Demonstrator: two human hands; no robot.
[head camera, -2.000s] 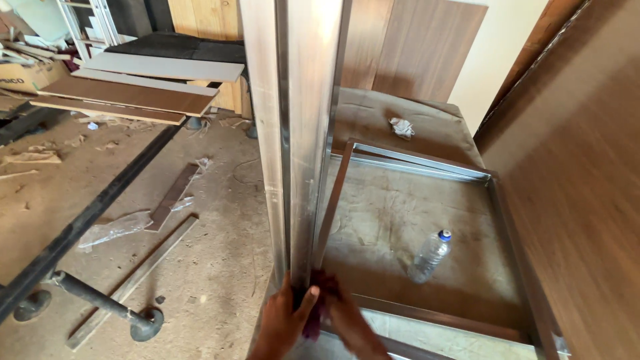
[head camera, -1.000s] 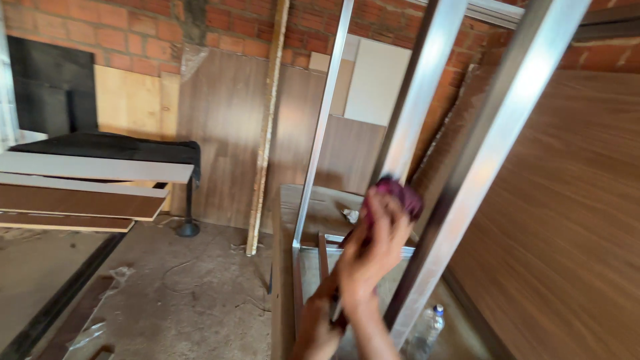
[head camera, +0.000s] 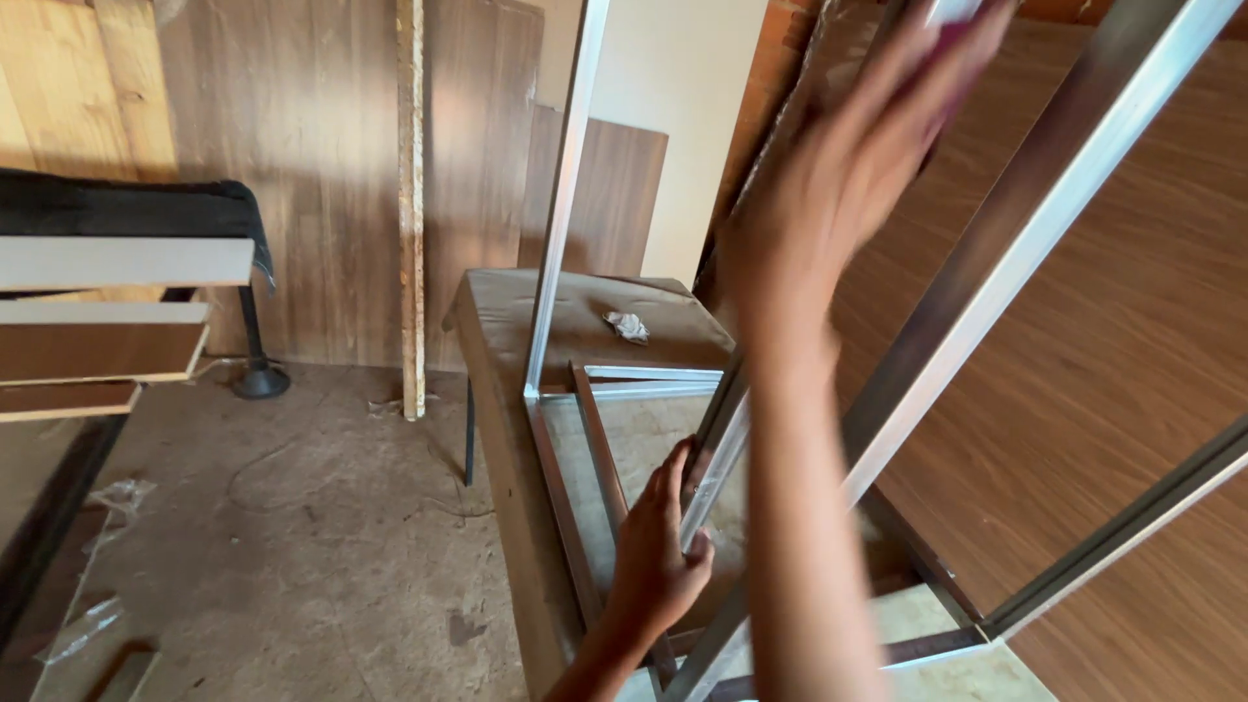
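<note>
My left hand (head camera: 658, 546) grips the lower part of a metal profile (head camera: 717, 463) that leans up and to the right. Blurred by motion, my right hand (head camera: 848, 166) is higher up along that profile, with a dark purple cloth (head camera: 951, 73) pressed under its fingers. Another metal bar (head camera: 1004, 244) slants close by on the right, and a thin upright one (head camera: 564, 195) rises on the left. These stand around a rectangular metal frame (head camera: 600, 458) lying on a covered table (head camera: 507, 468).
Crumpled white paper or plastic (head camera: 627, 327) lies on the table's far part. Left, cut boards (head camera: 97, 351) rest on a support. A wooden post (head camera: 411, 214) stands behind. A large wood-grain panel (head camera: 1102, 322) is on the right, and plastic scraps (head camera: 88, 624) lie on the floor.
Two seconds ago both hands were together low on the metal profiles. Now my right hand is far up with the cloth, while my left hand stays low. The view has shifted.
</note>
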